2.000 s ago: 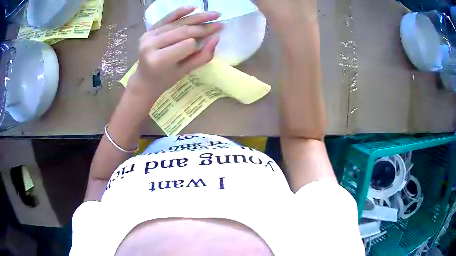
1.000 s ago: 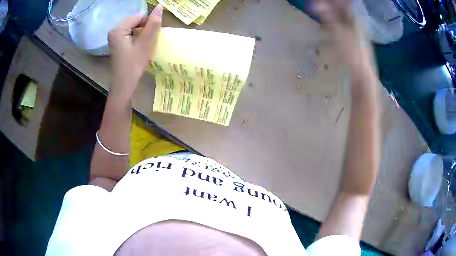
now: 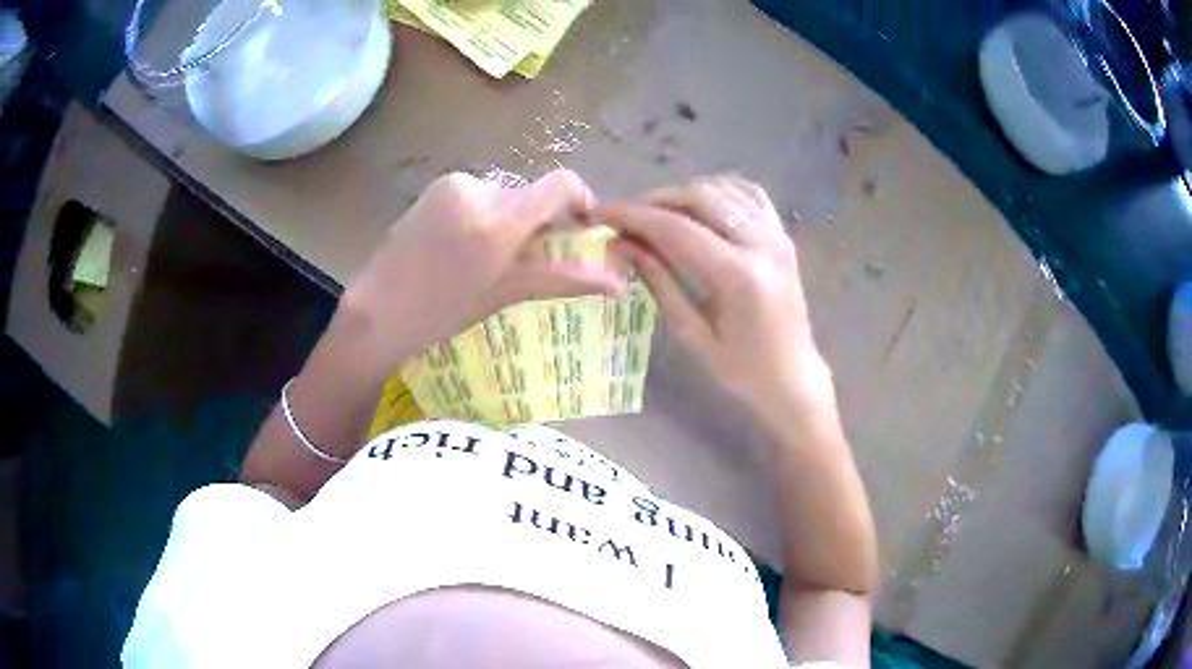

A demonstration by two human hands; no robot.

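A yellow label sheet [image 3: 562,359] with rows of small dark and reddish print hangs in front of my chest, its upper part bent over at my fingers. My left hand [image 3: 477,255] grips the sheet, bare, with a thin white band at the wrist. My right hand [image 3: 726,268] is bare, its thumb and fingertips together at the sheet's upper edge, close to my left fingertips. Whether a single label is pinched between the right fingertips is too small to tell.
A white housing [image 3: 294,85] with a clear cover stands at the upper left, beside spare label sheets [image 3: 503,29]. Another white housing [image 3: 1131,497] is at the right. One more [image 3: 1043,98] lies on the dark green surface. A cardboard box [image 3: 131,281] is below the table at left.
My right hand has come down from the far right to meet my left hand. My left hand has moved right and down with the sheet. The housing held earlier is out of my hands.
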